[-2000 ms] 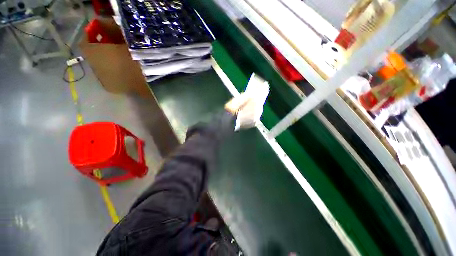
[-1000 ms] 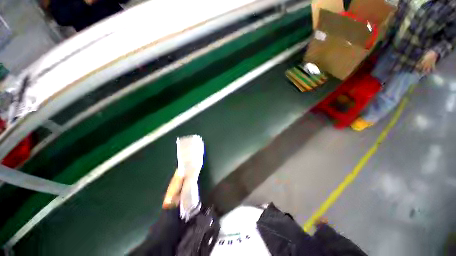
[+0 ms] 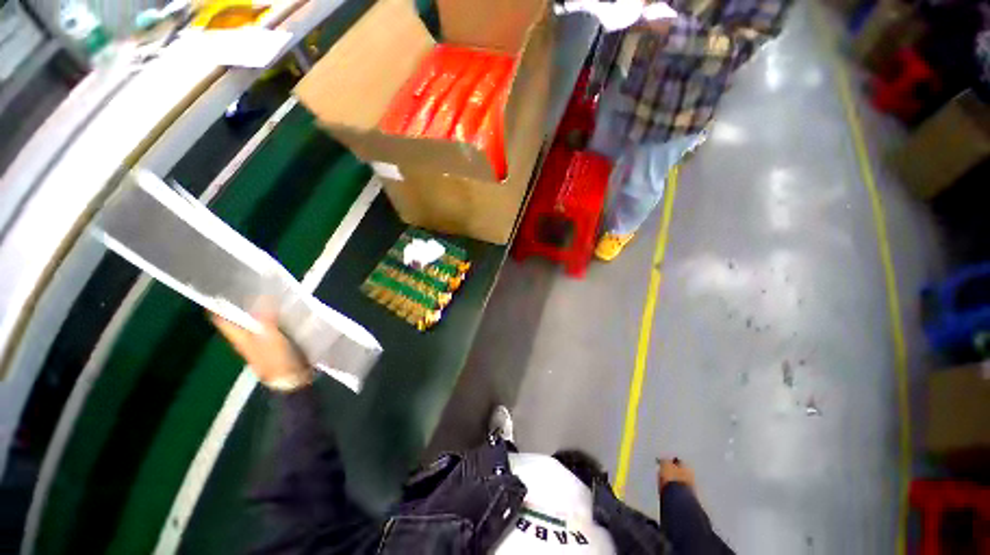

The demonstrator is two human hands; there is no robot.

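Note:
My left hand (image 3: 268, 351) is raised over the green bench at the left. It holds a long white label sheet (image 3: 206, 252) with a grey-silver middle, curled at its lower end. My right hand (image 3: 675, 474) is low at the right of my body, over the floor. It is small and blurred; a small dark tip shows by the fingers, and I cannot tell if it holds anything. A green PCB panel (image 3: 407, 284) with gold stripes lies on the bench (image 3: 380, 434), with a crumpled white piece (image 3: 422, 253) on it.
An open brown carton (image 3: 456, 201) with red bubble bags (image 3: 451, 98) stands on the bench behind the panel. A red stool (image 3: 568, 206) and a person in a plaid shirt (image 3: 678, 65) are beside it. A white shelf (image 3: 103, 163) runs along the left. Yellow lines mark the grey floor.
My view has swung from the stacked panels and floor stool to the carton end of the bench, now closer. The label sheet in my left hand now extends out long toward the shelf.

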